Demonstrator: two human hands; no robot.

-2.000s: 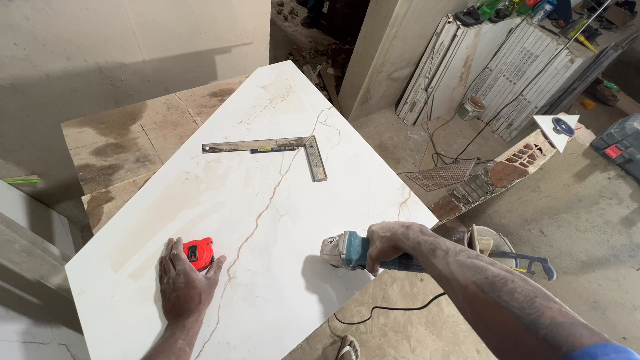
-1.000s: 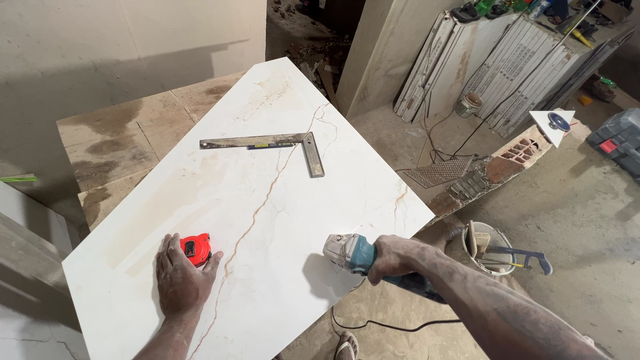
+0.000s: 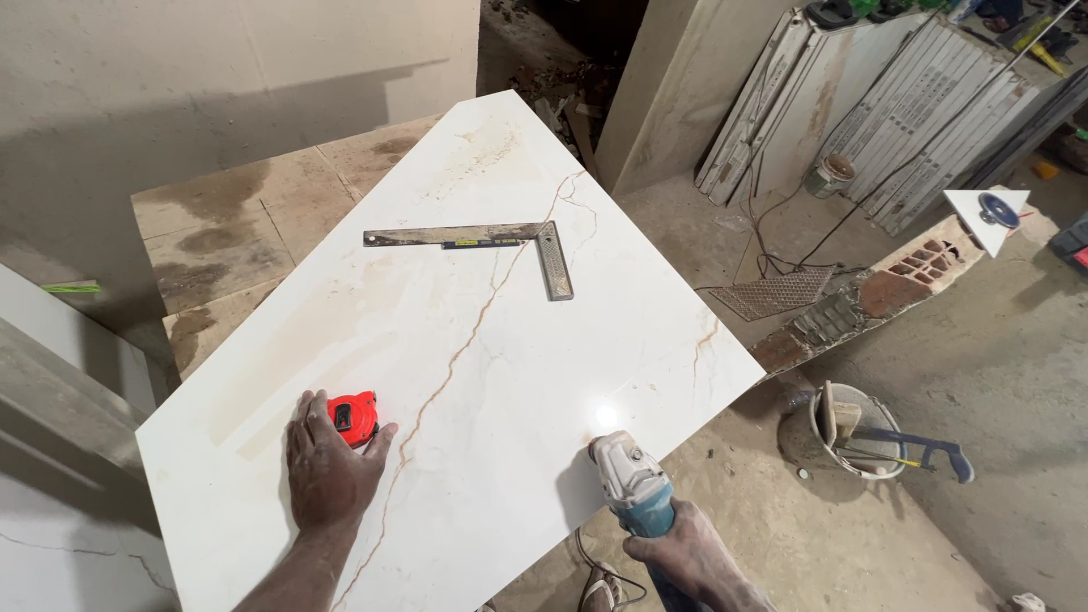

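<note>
My left hand (image 3: 336,463) lies on a white porcelain tile slab (image 3: 476,374) with brown veining, its fingers spread around a red tape measure (image 3: 354,416); thumb and fingertips are at its sides. My right hand (image 3: 684,544) is closed around the teal body of an angle grinder (image 3: 633,489), whose grey head is over the slab's lower right edge. Its disc is hidden from view. Farther up the slab lies a metal try square (image 3: 463,234), with a pencil-like marker (image 3: 483,245) along its long blade.
Stained boards (image 3: 238,221) show beneath the slab at the left. Right of it stand a bucket (image 3: 837,433) with a hacksaw (image 3: 918,446) and a broken brick wall end (image 3: 884,289) bearing a small tile piece. Stacked tiles (image 3: 918,119) lean behind. A cable runs by a sandalled foot (image 3: 602,586).
The grinder has swung so its head points up the slab, and my right hand has moved back toward me with it. My left hand stays by the tape measure.
</note>
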